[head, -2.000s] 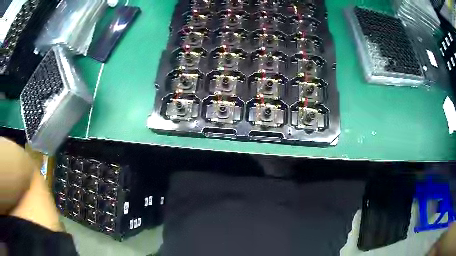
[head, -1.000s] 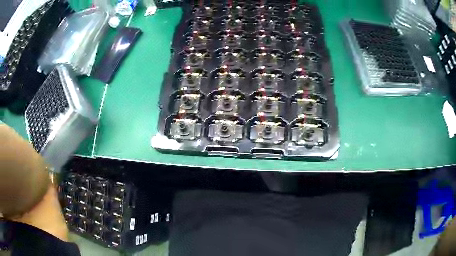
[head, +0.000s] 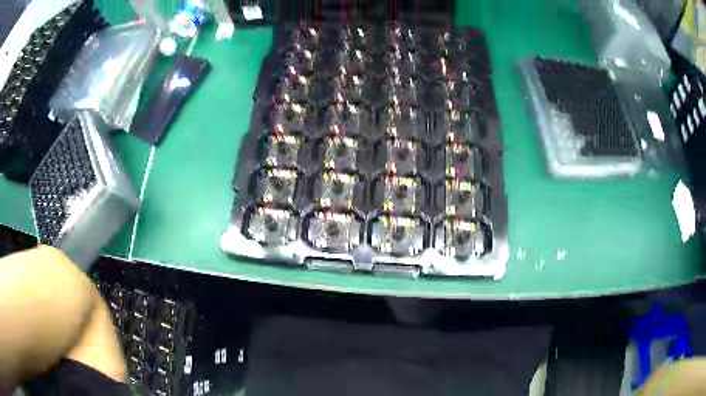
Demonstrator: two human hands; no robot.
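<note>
A large black component tray (head: 364,259) lies on the green bench, with rows of pockets holding shiny small parts with gold and red glints. My left hand (head: 46,317) is large, blurred and cut off at the lower left, with a dark sleeve below it. Its fingers cannot be made out. A small skin-coloured patch of my right hand (head: 681,383) shows at the lower right corner, mostly out of the picture. Neither hand is seen touching the tray.
A tilted small-parts box (head: 85,186) stands at the left bench edge, near clear plastic packaging (head: 108,73), a dark flat smartphone (head: 170,97) and a bottle (head: 186,22). Another small-parts box (head: 588,116) lies right. Stacked trays (head: 155,332) and a blue stool (head: 658,336) are below.
The bench and tray sit lower in the picture, and the bottle has come into view at the top. My left hand appears slightly lower. The tray and boxes keep their places on the bench.
</note>
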